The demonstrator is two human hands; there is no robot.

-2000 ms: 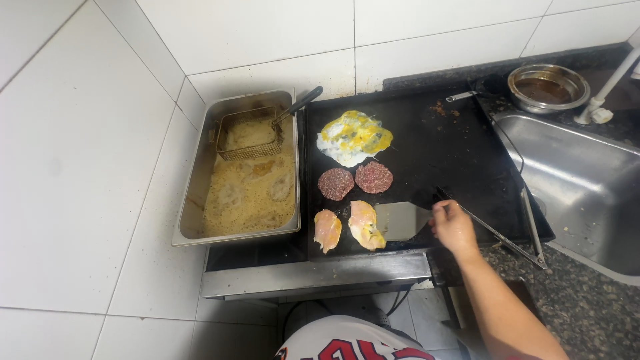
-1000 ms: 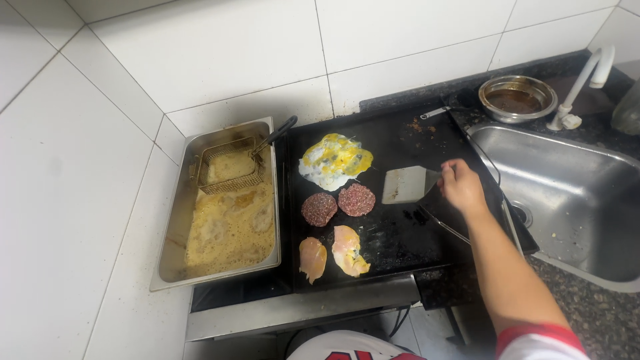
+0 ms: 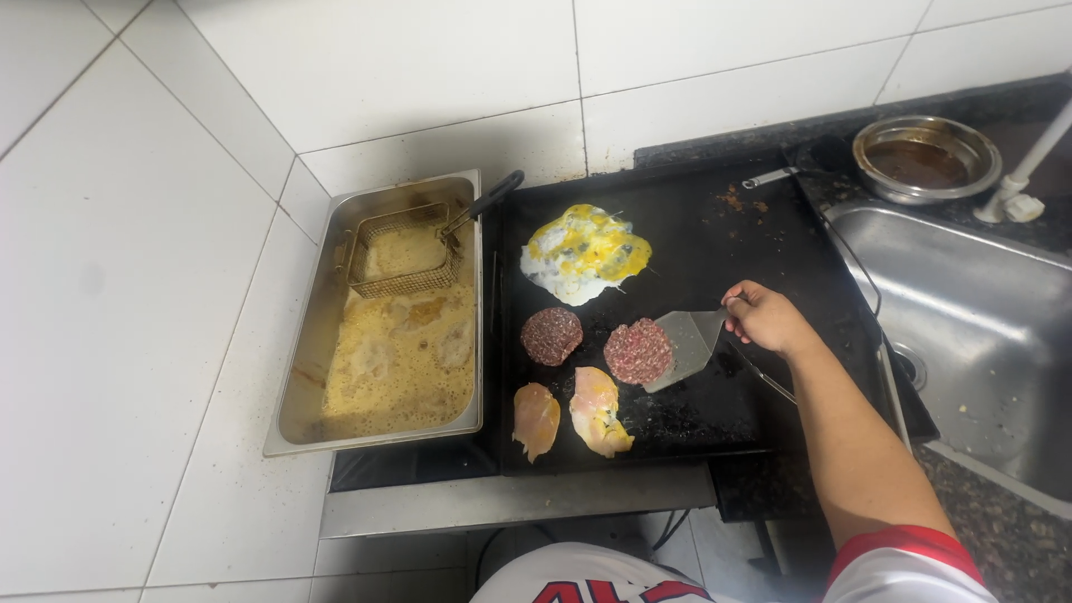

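Note:
My right hand (image 3: 762, 318) grips the handle of a metal spatula (image 3: 688, 347) over the black griddle (image 3: 712, 251). The blade's left edge meets a raw-looking beef patty (image 3: 638, 351); whether it is under the patty is hard to tell. A browner patty (image 3: 551, 336) lies to its left. Behind them spreads a fried egg mass (image 3: 584, 253) with broken yolk. Two pale chicken pieces, one at left (image 3: 536, 420) and one with yellow bits (image 3: 600, 412), lie near the griddle's front edge. My left hand is not in view.
Left of the griddle stands a deep steel pan (image 3: 293, 402) of bubbling oil with a wire fry basket (image 3: 404, 251). At right are a steel sink (image 3: 988, 285), a white faucet (image 3: 1026, 163) and a metal bowl (image 3: 927, 159) of brown liquid. A tiled wall (image 3: 435, 75) rises behind.
The spatula went from beside the chicken to right of the patties, and now meets the right patty. That patty has moved away from the left one and looks redder.

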